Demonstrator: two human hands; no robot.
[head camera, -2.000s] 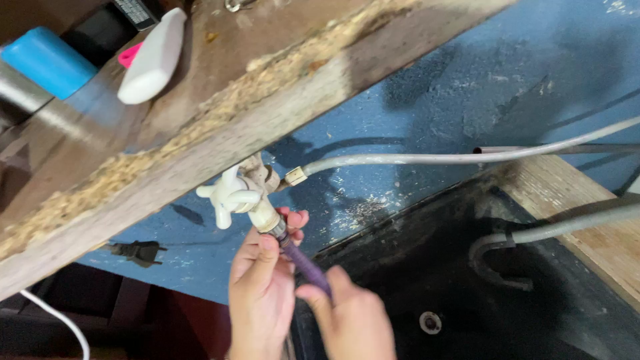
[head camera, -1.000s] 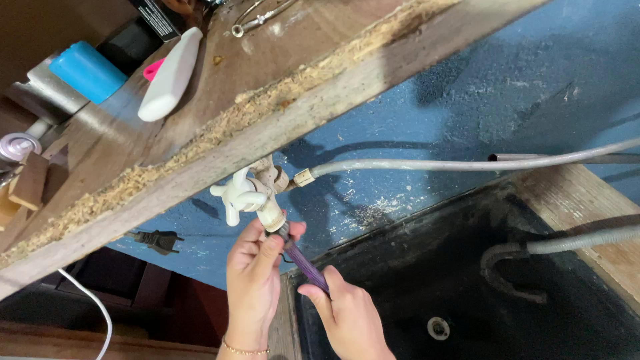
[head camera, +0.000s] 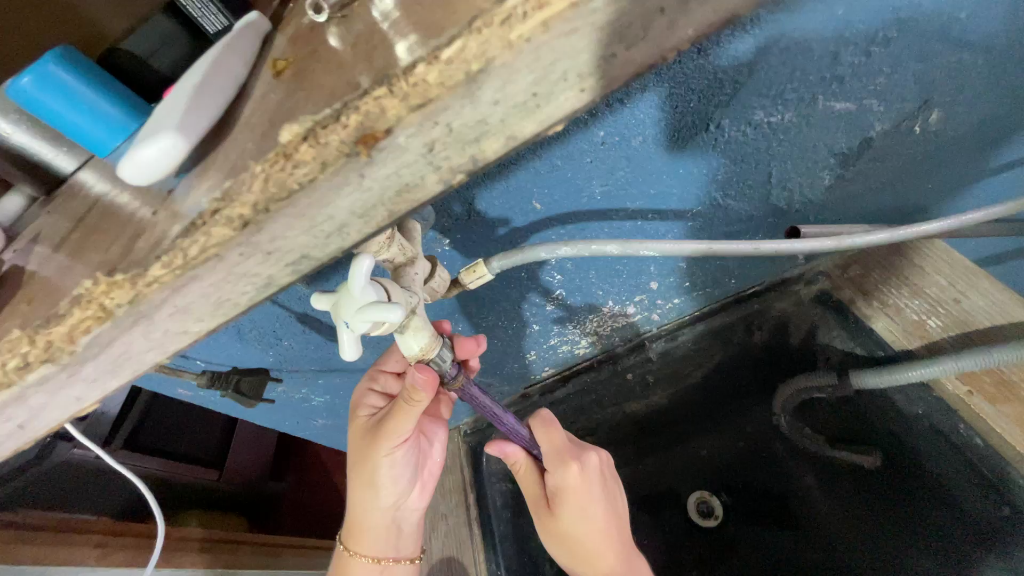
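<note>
A white plastic tap (head camera: 360, 308) with a cross-shaped handle sticks out from the blue wall below a wooden shelf. On its spout end sits a ribbed grey hose collar (head camera: 444, 360), and a purple hose (head camera: 500, 412) runs down from it. The fingers of my left hand (head camera: 408, 424) are closed around the collar and the tap's outlet, thumb in front. Lower down, my right hand (head camera: 564, 480) grips the purple hose, whose far end is hidden behind it. A grey hose (head camera: 680, 246) with a cream fitting (head camera: 474, 274) joins the side of the tap and runs right.
Across the upper left slants the shelf's rough chipboard edge (head camera: 264, 192), bearing a blue object (head camera: 78, 100) and a white plastic one (head camera: 192, 104). A black basin (head camera: 640, 416) with a drain lies below right; a corrugated drain hose (head camera: 936, 366) hooks into it. A black plug (head camera: 240, 386) hangs at left.
Both hands stay at the hose and collar, with only small shifts of the fingers. The view has shifted somewhat.
</note>
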